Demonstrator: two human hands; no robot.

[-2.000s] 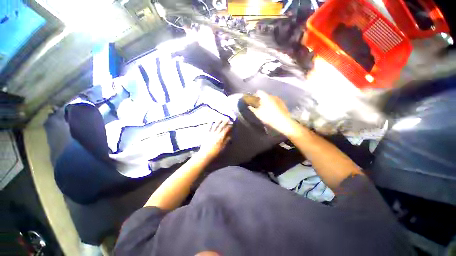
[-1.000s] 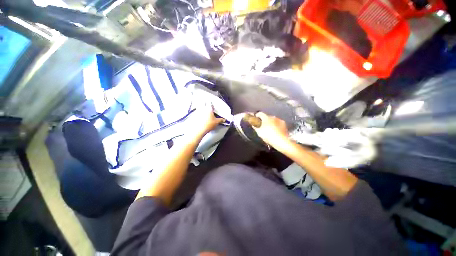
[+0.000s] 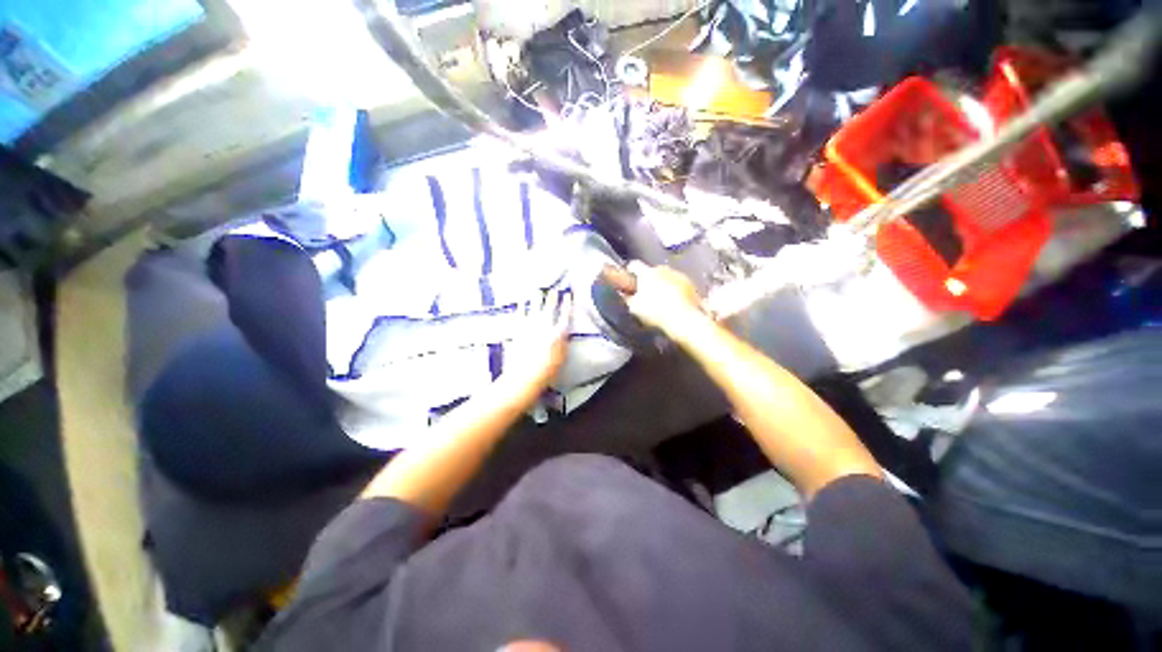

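Observation:
The garment (image 3: 433, 338), white with dark stripes inside and dark outside, lies spread on the grey padded table (image 3: 191, 560). Its dark part hangs in a fold at the left. My left hand (image 3: 551, 338) rests on the white cloth near its right part; the fingers look flat, and whether they pinch cloth cannot be told. My right hand (image 3: 663, 299) is closed round the brown handle of the iron (image 3: 614, 303), just right of my left hand. The iron is at the right edge of the white cloth; its sole is partly hidden.
Red slotted baskets (image 3: 1000, 255) stand at the right. A pale hose (image 3: 968, 150) crosses the upper right. A blue bar (image 3: 361, 153) stands behind the garment. Orange-handled metal scissors (image 3: 38, 586) lie at the lower left. A pale wooden edge (image 3: 92, 433) bounds the table's left.
My left hand has come down from the lifted cloth edge onto the white cloth. The iron in my right hand has moved closer over the cloth's right edge. The camera view has shifted.

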